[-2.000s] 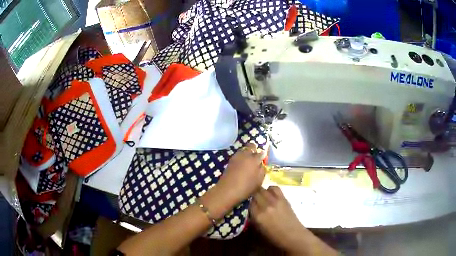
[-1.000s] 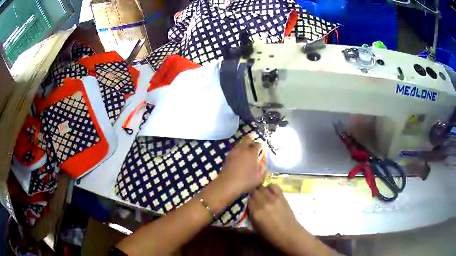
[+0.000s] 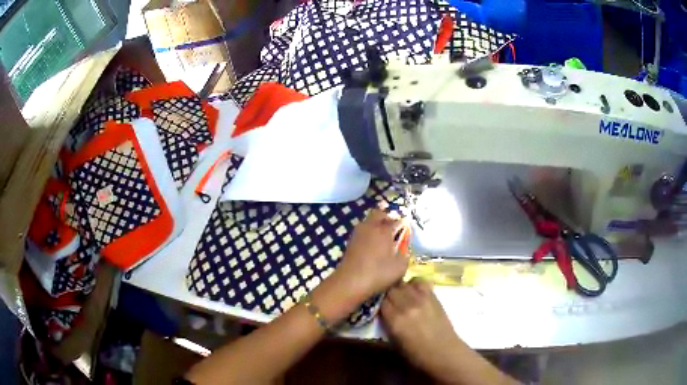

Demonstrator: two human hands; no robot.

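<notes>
The printed fabric panel (image 3: 275,252) lies on the machine table, its right edge by the presser foot (image 3: 413,197) of the sewing machine (image 3: 505,124). My left hand (image 3: 375,252), with a bracelet, grips the panel's right edge just in front of the needle area. An orange trim (image 3: 404,239) shows at its fingertips. My right hand (image 3: 413,308) is closed at the table's front edge, against the panel's lower right edge; its fingertips are hidden. White backing (image 3: 301,154) and an orange fabric piece (image 3: 265,104) lie over the print behind my left hand.
Red-handled scissors (image 3: 561,244) lie under the machine arm. Sewn orange-bordered panels (image 3: 117,192) are piled at left in an open cardboard box (image 3: 56,113). More printed fabric (image 3: 354,41) is heaped behind the machine. A brown carton (image 3: 188,37) stands at the back left.
The panel's lower part beside my hands has drawn up and in from the table's front edge. Both hands stay close to the needle area, with only small shifts. The camera view has shifted slightly.
</notes>
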